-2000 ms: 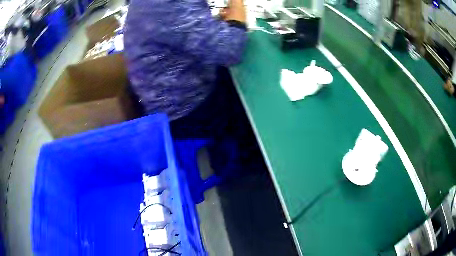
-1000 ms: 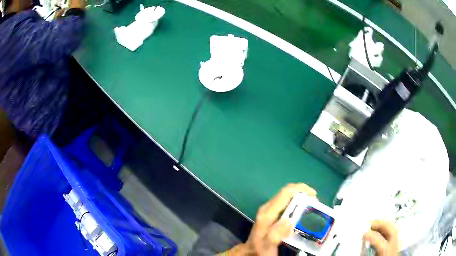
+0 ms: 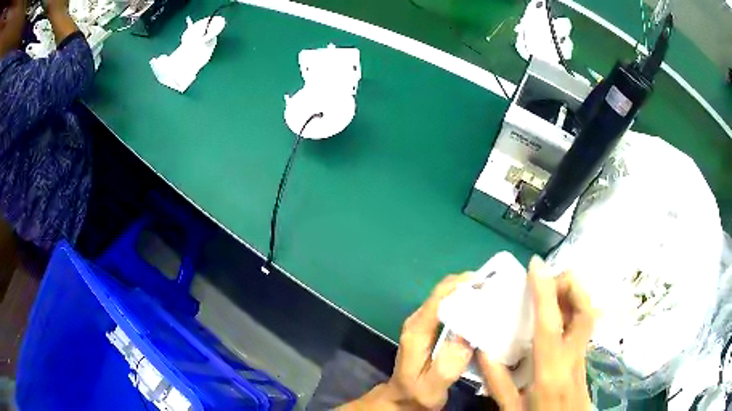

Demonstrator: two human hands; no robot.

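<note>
My left hand (image 3: pixel 429 353) and my right hand (image 3: pixel 554 341) are both bare and hold white plastic parts at the lower right, over the bench's near edge. A white plate with a dark slot, the back cover (image 3: pixel 485 309), lies over the white housing (image 3: pixel 475 371), which shows only in part beneath it. The inside of the housing is hidden. Both hands have their fingers on these parts; whether the cover is seated cannot be told.
The black electric screwdriver (image 3: pixel 590 140) hangs above the grey screw feeder (image 3: pixel 514 181). A clear plastic bag of parts (image 3: pixel 650 257) lies right of it. A white unit with cable (image 3: pixel 321 96) lies on the green bench (image 3: pixel 385 209). A blue crate (image 3: pixel 72 321) and another person (image 3: pixel 44 144) are left.
The white cover now lies over the housing and hides its blue battery pack. My right hand has come to the housing and grips there. The view has shifted slightly.
</note>
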